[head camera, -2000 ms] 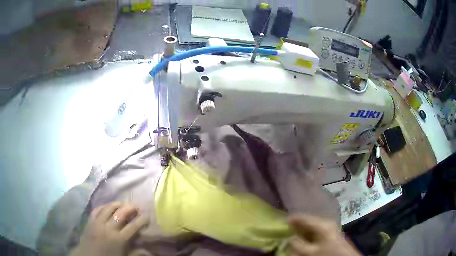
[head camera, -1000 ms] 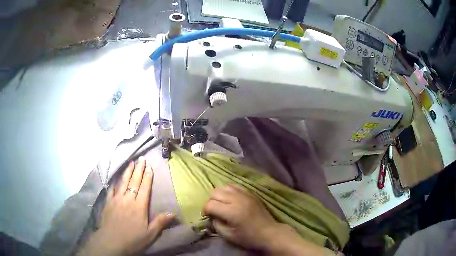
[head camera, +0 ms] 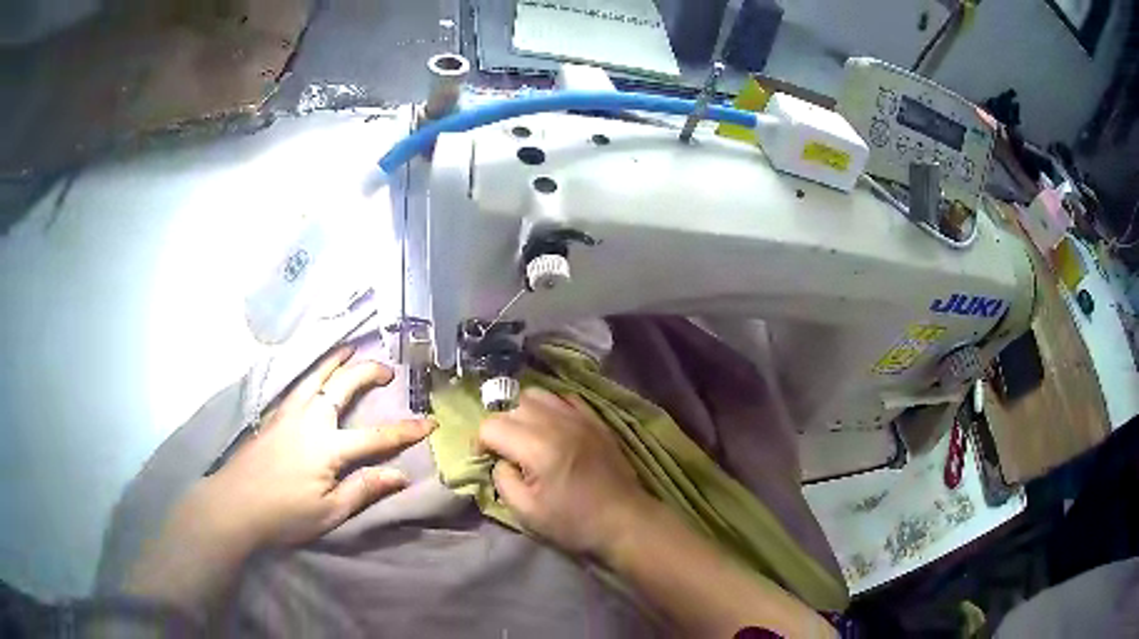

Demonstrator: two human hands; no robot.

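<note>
The mauve-grey garment body [head camera: 412, 568] lies across the front and left of the sewing machine [head camera: 749, 250]. The olive-green piece [head camera: 700, 481] runs from the presser foot [head camera: 421, 397] rightward and down, bunched in folds. My left hand [head camera: 312, 456] lies on the mauve-grey cloth with fingers spread, its fingertips left of and just below the foot. My right hand [head camera: 556, 468] grips the edge of the olive-green piece with bent fingers, just right of and below the foot. The needle tip is too small to make out.
A bright lamp glow covers the white table [head camera: 113, 337] at left. A brown board [head camera: 138, 75] is at back left. A notebook [head camera: 593, 31] and dark thread cones [head camera: 753, 31] stand behind the machine. The control panel [head camera: 924, 119] is at top right. Red-handled snips [head camera: 956, 452] lie at right.
My right hand went from the olive piece's far end to its edge, then up close to the foot. My left hand moved up the cloth toward the foot. The olive piece is now more bunched.
</note>
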